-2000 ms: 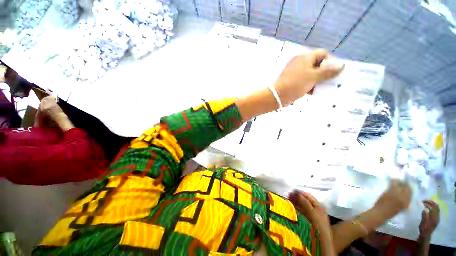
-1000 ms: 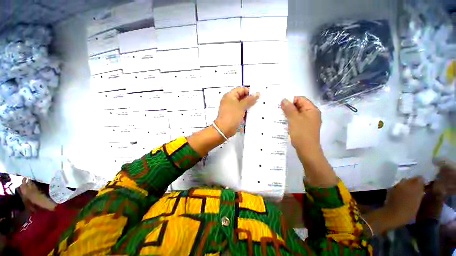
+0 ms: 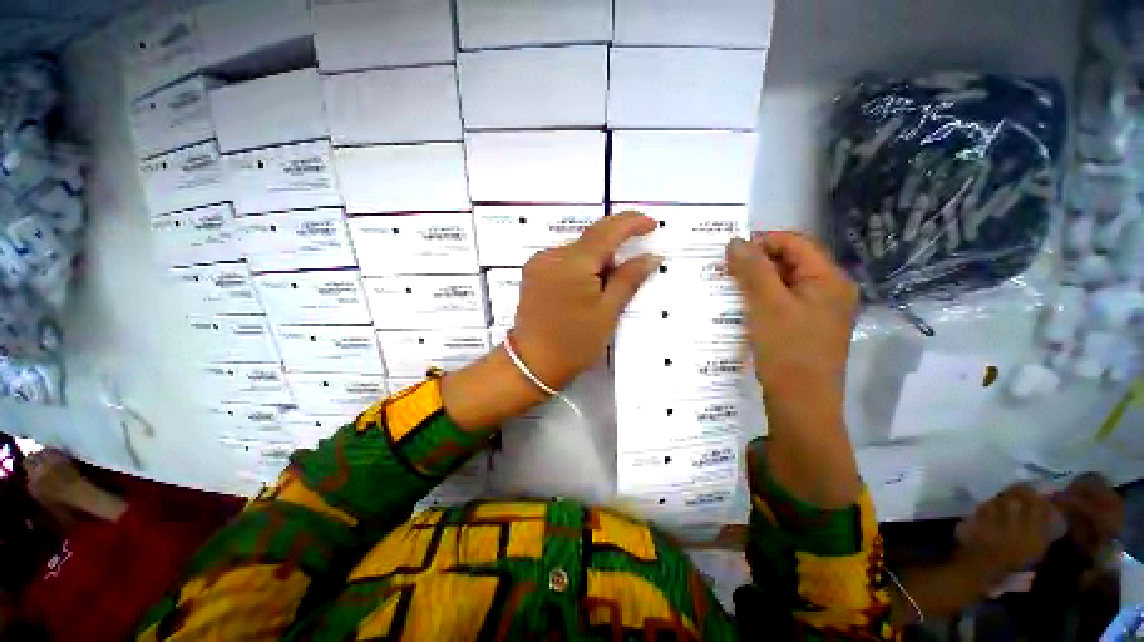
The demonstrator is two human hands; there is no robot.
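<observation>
A white label strip point(image 3: 684, 376) with a column of black dots and fine print runs from between my hands down towards my body. My left hand point(image 3: 575, 295) pinches its upper left edge between thumb and fingertips. My right hand point(image 3: 800, 320) pinches its upper right edge. The strip's top lies at the lower edge of a blank white carton point(image 3: 684, 166) in the right column. Labelled cartons point(image 3: 420, 295) fill the rows to the left. Whether the strip's top touches a box face cannot be told.
Blank cartons point(image 3: 533, 88) form the far rows. A clear bag of black cables point(image 3: 947, 188) lies at right. White pieces are heaped at far left point(image 3: 38, 238) and far right point(image 3: 1110, 270). A red sleeve point(image 3: 138, 552) shows lower left, another person's hands point(image 3: 1010, 527) lower right.
Since two seconds ago the view has swung over the boxes and both hands have come onto the strip. Since one second ago the strip's top sits closer to the blank cartons.
</observation>
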